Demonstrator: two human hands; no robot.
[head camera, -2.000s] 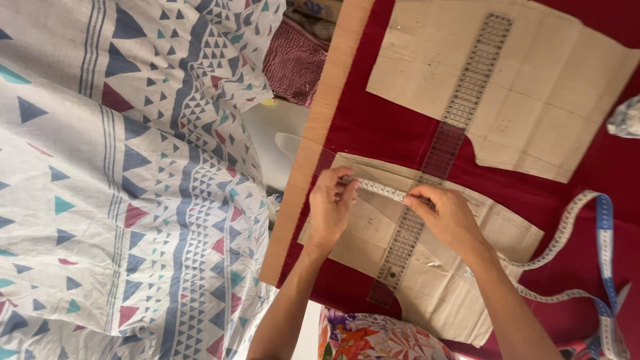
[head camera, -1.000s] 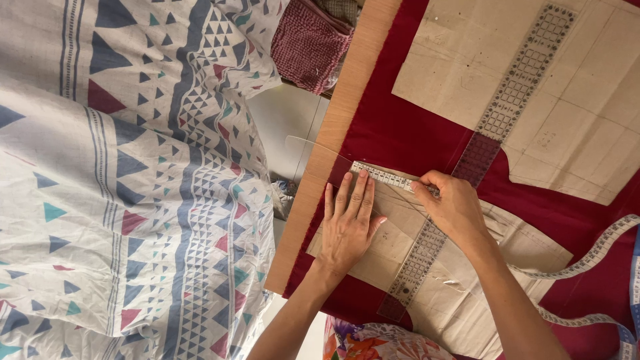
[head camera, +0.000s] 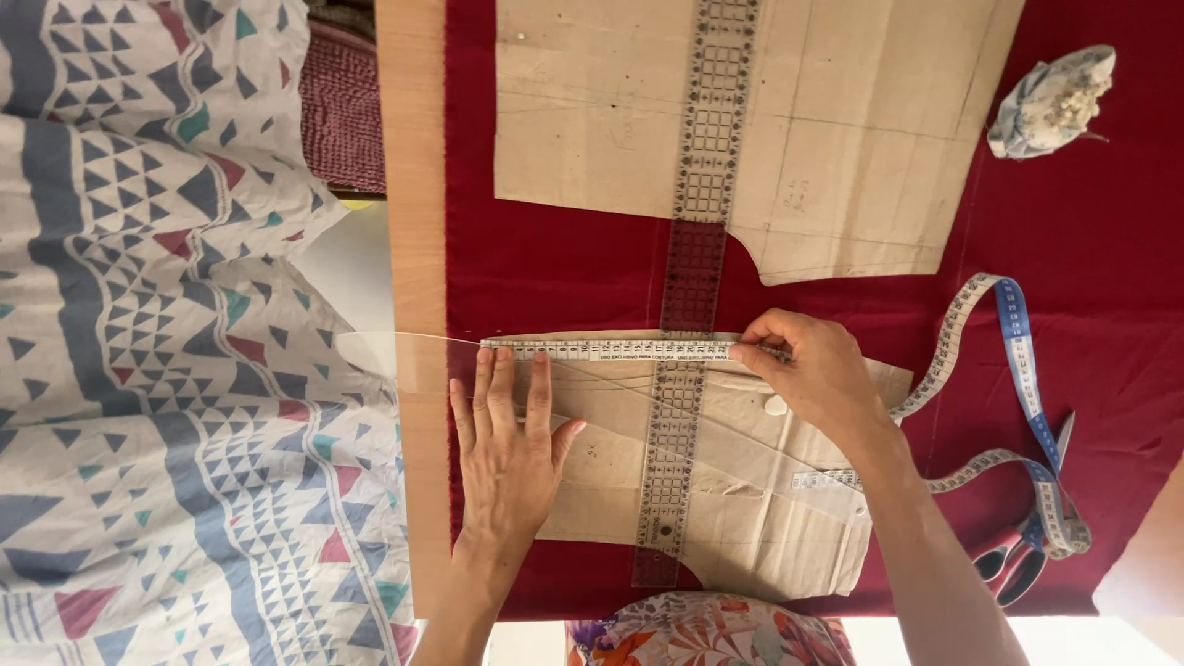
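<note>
A white-and-blue tape measure (head camera: 638, 351) lies stretched along the upper edge of the lower paper pattern piece (head camera: 601, 476). My left hand (head camera: 509, 444) lies flat, fingertips pressing the tape's end near the cloth's edge. Thumb and fingers of my right hand (head camera: 809, 370) pinch the tape farther right. From there the tape loops over dark red fabric (head camera: 564, 268). A clear gridded ruler (head camera: 694, 277) crosses both the lower piece and the upper paper pattern piece (head camera: 592, 120). A transparent curved ruler (head camera: 740, 453) lies partly beneath my hands.
Scissors (head camera: 1017, 564) lie at the right under the tape's loop. A small cloth bundle (head camera: 1050, 102) sits at upper right. The wooden table edge (head camera: 416, 277) runs along the left, beside a triangle-patterned cloth (head camera: 185, 370) and a pink knitted textile (head camera: 342, 111).
My hands have moved apart along the tape; a longer stretch now lies between them. My left hand, pinching the tape two seconds ago, is now flat on it.
</note>
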